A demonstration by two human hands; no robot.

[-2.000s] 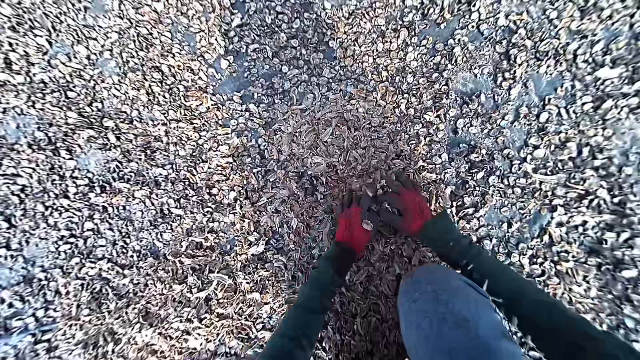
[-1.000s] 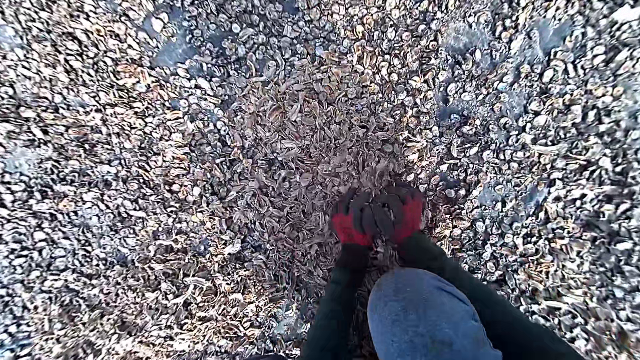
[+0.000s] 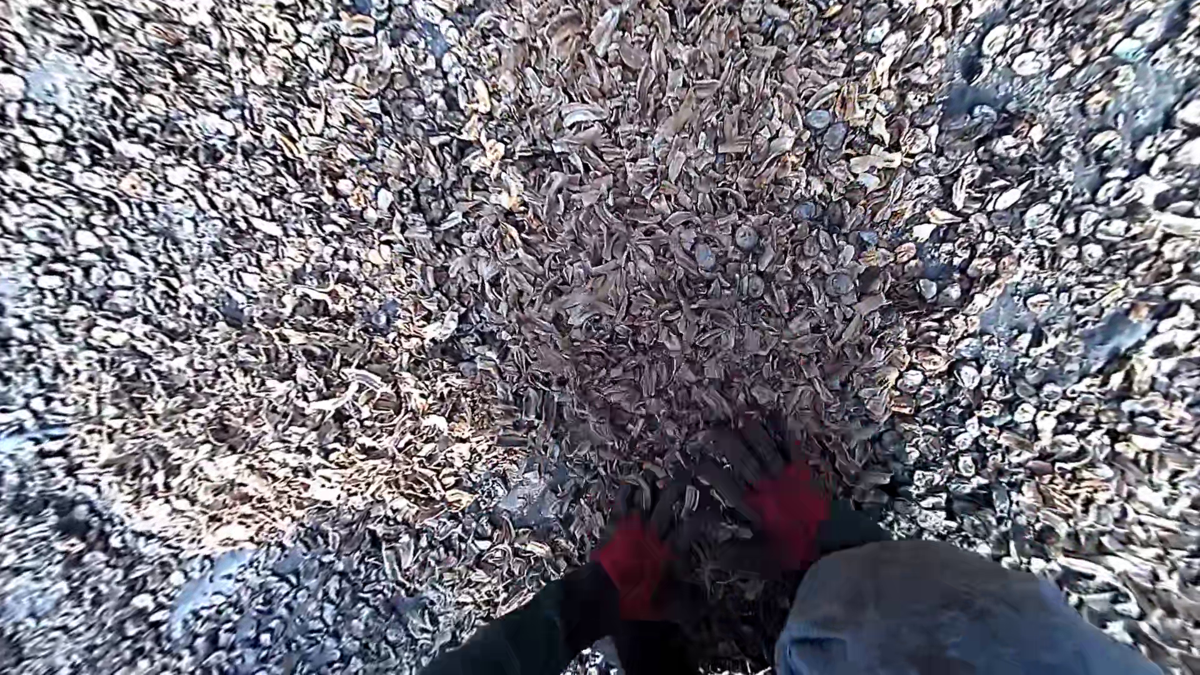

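Note:
Dried slices and strips of some plant material (image 3: 656,309) lie thickly over the ground, heaped in a darker mound just ahead of my hands. My left hand (image 3: 642,553), in a red and black glove, is down among the pieces at the near edge of the mound. Close to its right, my right hand (image 3: 773,506) wears a matching glove, with its dark fingers spread against the pieces. Shadow and blur hide the fingertips, so any pieces held by either hand cannot be made out.
My knee in blue denim (image 3: 937,609) is at the lower right, beside my right forearm. Paler slices (image 3: 234,375) spread out to the left and more (image 3: 1031,403) to the right, with bluish-grey ground (image 3: 1111,333) showing through in patches.
My hands were close together with fingers bent one second ago; now they are farther apart and lower among the pieces. The view has also shifted.

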